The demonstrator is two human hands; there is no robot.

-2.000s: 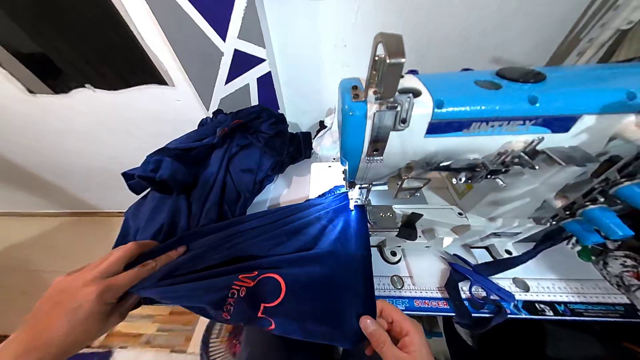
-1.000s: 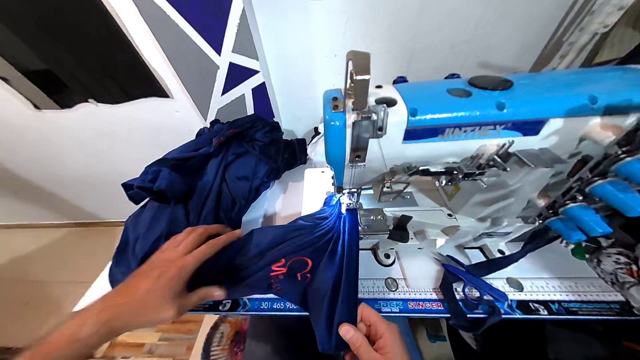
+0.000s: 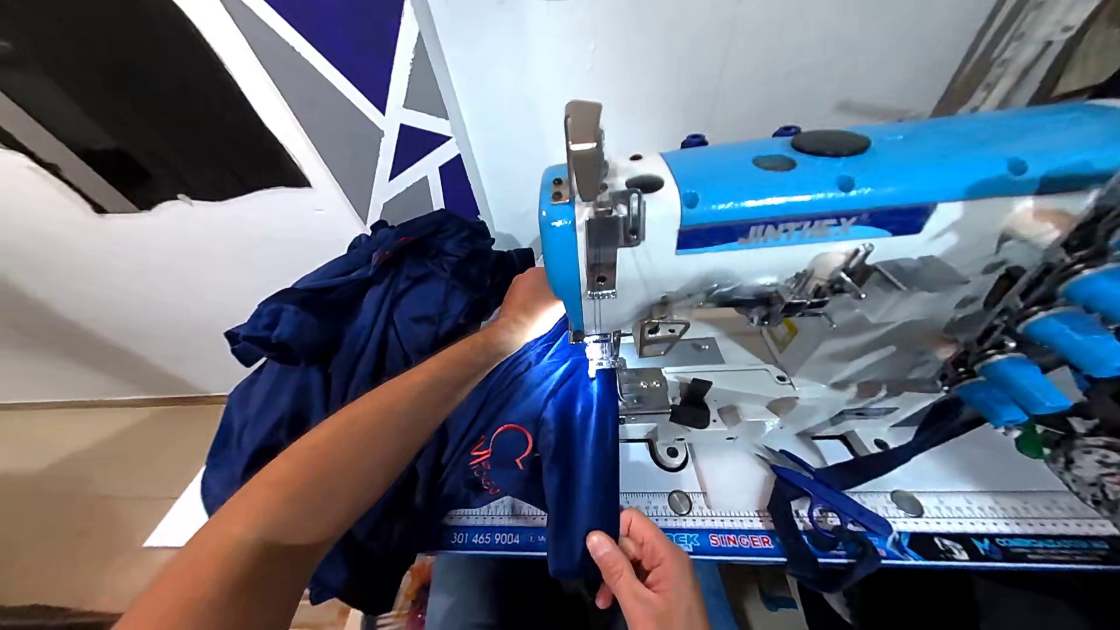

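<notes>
A navy garment piece (image 3: 560, 437) with red embroidery lies under the lit presser foot (image 3: 602, 352) of a blue and white Jinthex industrial sewing machine (image 3: 647, 219). Its folded right edge hangs toward me over the table's front. My right hand (image 3: 652, 569) pinches that edge near the bottom between thumb and fingers. My left arm reaches across the cloth, and my left hand (image 3: 531, 302) is behind and left of the needle area, partly hidden by the machine head. Whether its fingers grip the fabric cannot be seen. More bunched navy fabric (image 3: 394, 289) lies to the left.
Blue-handled scissors (image 3: 822, 494) and a navy fabric strip (image 3: 910, 451) lie on the right of the table. A printed ruler strip (image 3: 752, 507) runs along the front edge. Blue thread-tension knobs (image 3: 1072, 341) stand at the far right, and a wall is behind.
My left hand has moved from the front-left part of the garment to behind the needle area. My right hand keeps its pinch on the lower edge. The embroidered part has bunched closer to the machine.
</notes>
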